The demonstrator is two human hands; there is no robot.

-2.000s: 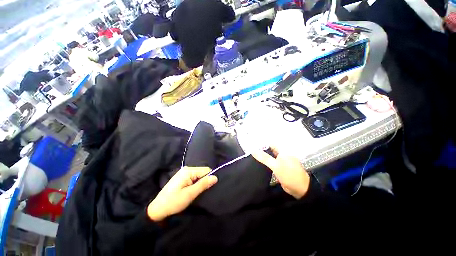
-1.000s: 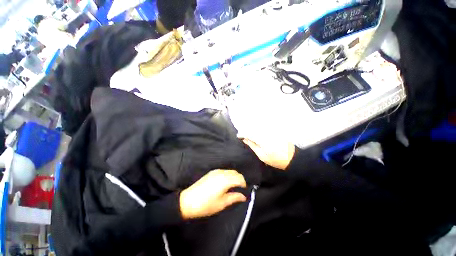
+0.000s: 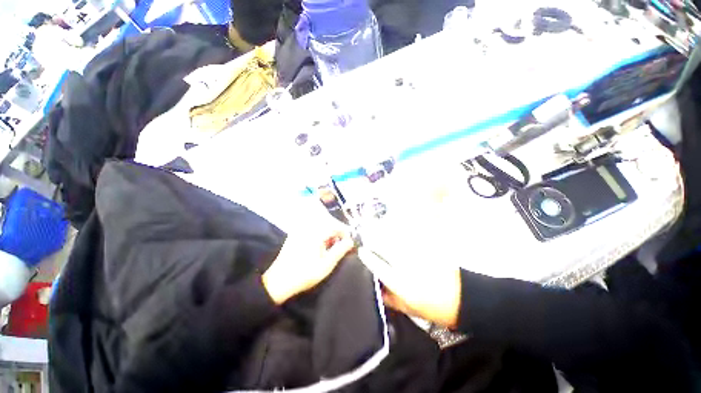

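Observation:
The black garment [image 3: 184,253] lies in a large heap at the left and over my lap. A thin white cord [image 3: 382,307] runs down its edge from near the needle and curves to the lower left. My left hand [image 3: 307,261] has its fingertips pinched at the garment edge, close below the presser foot [image 3: 353,219]. My right hand [image 3: 423,288] is beside it on the right, overexposed, with its fingers at the corded edge. What its fingertips hold is washed out. The sewing machine [image 3: 461,100] stands beyond both hands.
Black-handled scissors [image 3: 496,176] and a black device with a round dial [image 3: 573,203] lie right of the needle. A water bottle [image 3: 342,38] and yellow-tan material [image 3: 234,92] are behind the machine. A blue crate [image 3: 32,226] and a red item [image 3: 29,309] are at the left.
My left hand has moved up and forward from the lap to the needle area. My right hand is now close beside it. The corded edge has come up to the needle, and the view is nearer the machine.

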